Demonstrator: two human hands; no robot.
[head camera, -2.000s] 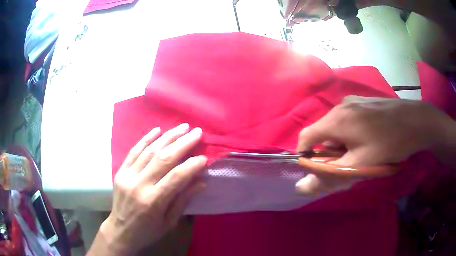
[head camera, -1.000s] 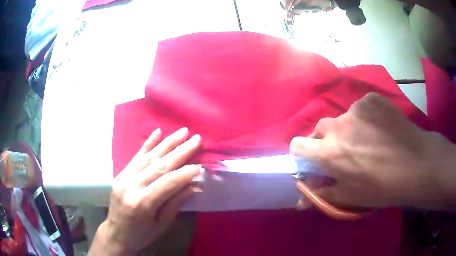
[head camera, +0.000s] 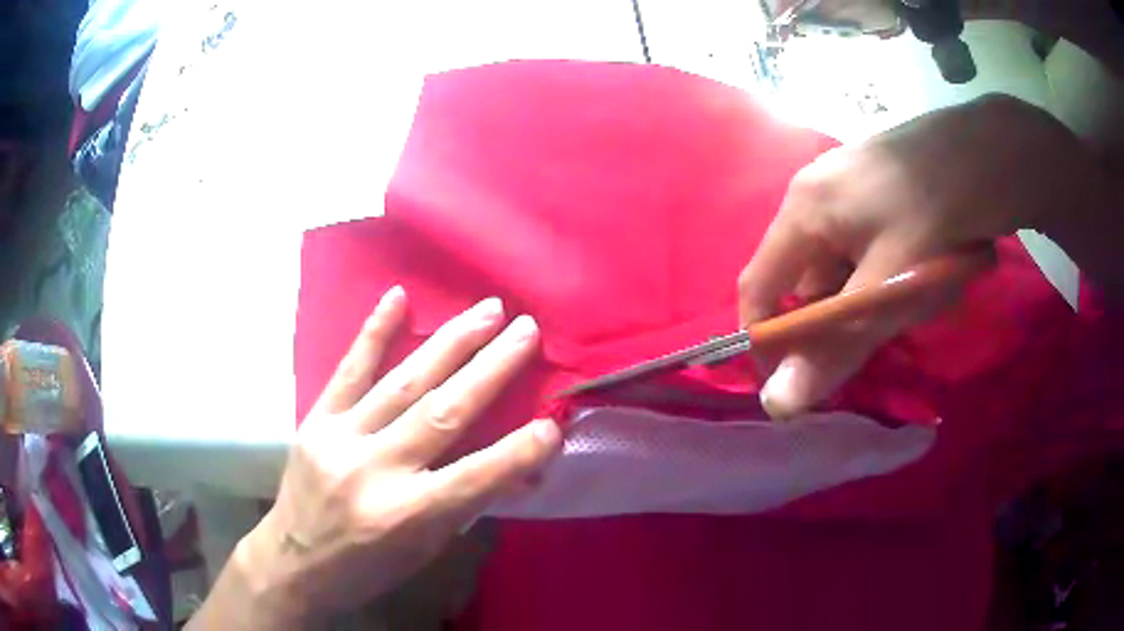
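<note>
A large red garment panel (head camera: 604, 185) lies on the pale table. A pale dotted pocket bag (head camera: 703, 466) shows below the red opening edge. My left hand (head camera: 413, 431) lies flat on the red cloth, fingers spread, its thumb by the left end of the pocket bag. My right hand (head camera: 863, 234) holds fabric scissors (head camera: 851, 302) by the orange handles. The blades point left and down, with the tips on the red cloth just beside my left thumb and index finger. Whether the blades are parted cannot be told.
The metal presser foot area (head camera: 838, 17) of the sewing machine is at the top right. A white-edged phone (head camera: 109, 503) and an orange bottle (head camera: 40, 385) are at the lower left. Pale blue cloth (head camera: 111, 62) hangs beyond the left table edge (head camera: 185, 425). Red cloth hangs over the front edge.
The scissors, earlier low and level over the pocket bag, are now higher and slanted down to the left. The right hand has risen. The pocket bag's right end now shows.
</note>
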